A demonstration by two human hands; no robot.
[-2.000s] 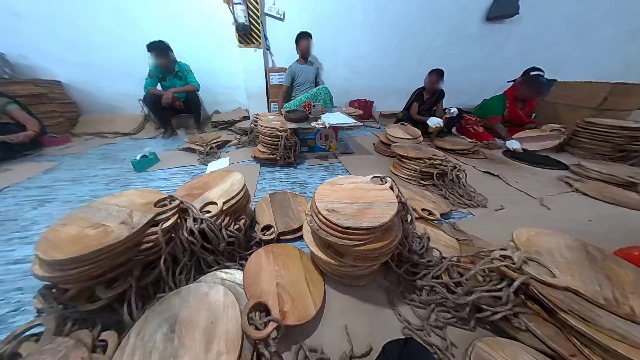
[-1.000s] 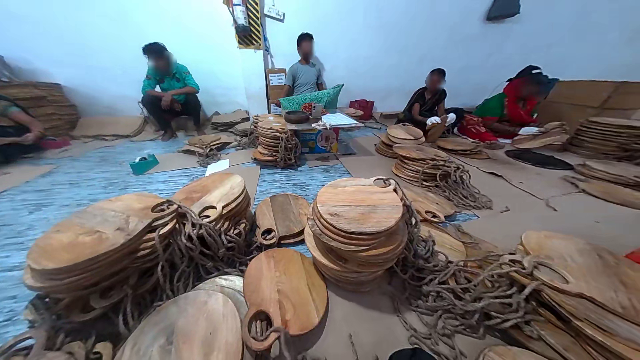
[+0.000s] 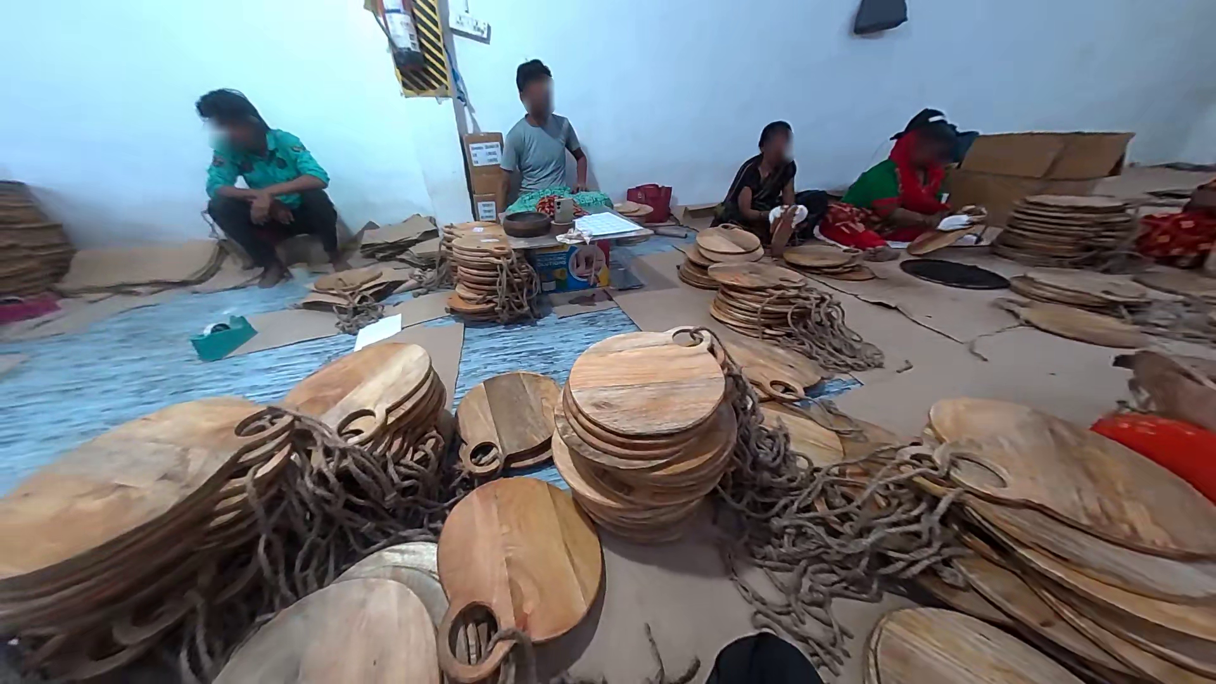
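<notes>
Neither my left hand nor my right hand shows in the head view. In the near middle a round wooden board with a ring handle (image 3: 527,556) leans on other boards, a rope at its handle. Behind it rises a stack of round wooden boards (image 3: 646,385). To the left are a large board stack (image 3: 142,456) and a smaller one (image 3: 366,380), with knotted ropes (image 3: 332,503) hanging from the handles. More boards (image 3: 1073,475) are piled at the right, beside a tangle of rope (image 3: 836,513). A black rounded thing (image 3: 763,659) shows at the bottom edge.
Several people sit or squat along the wall, two at the right handling boards. A low table (image 3: 608,233) holds a bowl and papers. Other board stacks (image 3: 489,271), cardboard sheets (image 3: 997,370), a green tape dispenser (image 3: 223,337) and a black disc (image 3: 955,274) lie on the floor.
The green patterned cushion raised before the person at the low table is lower now. At the far right, the person in red and green has raised a board.
</notes>
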